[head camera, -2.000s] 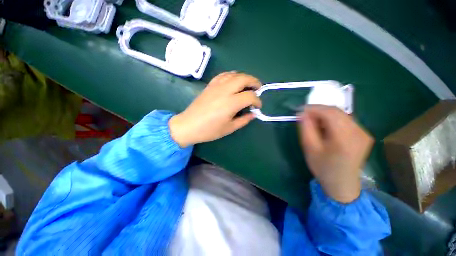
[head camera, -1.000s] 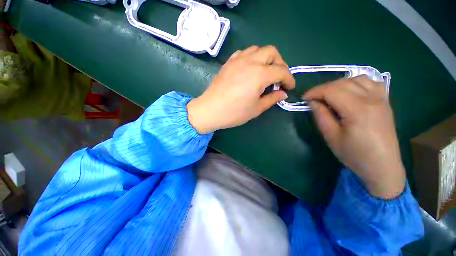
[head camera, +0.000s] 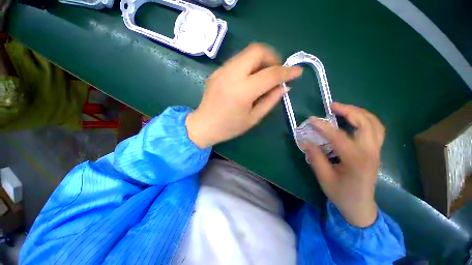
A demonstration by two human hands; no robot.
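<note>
A white plastic housing is held over the green bench, its rounded open end up and its solid end down towards me. My left hand pinches the rim at the upper left side of the opening, slightly blurred. My right hand grips the solid end, fingers over it and partly hiding it. The visible part of the solid end looks ribbed and greyish. I cannot see a small strip in either hand.
Another white housing lies on the green bench at the upper left, with parts of more housings cut off by the top edge. An open cardboard box with shiny pieces stands at the right. A white line curves across the upper right.
The held housing has turned from lying sideways to nearly upright in view, solid end now towards me. My right hand has moved from the lower rim to the solid end.
</note>
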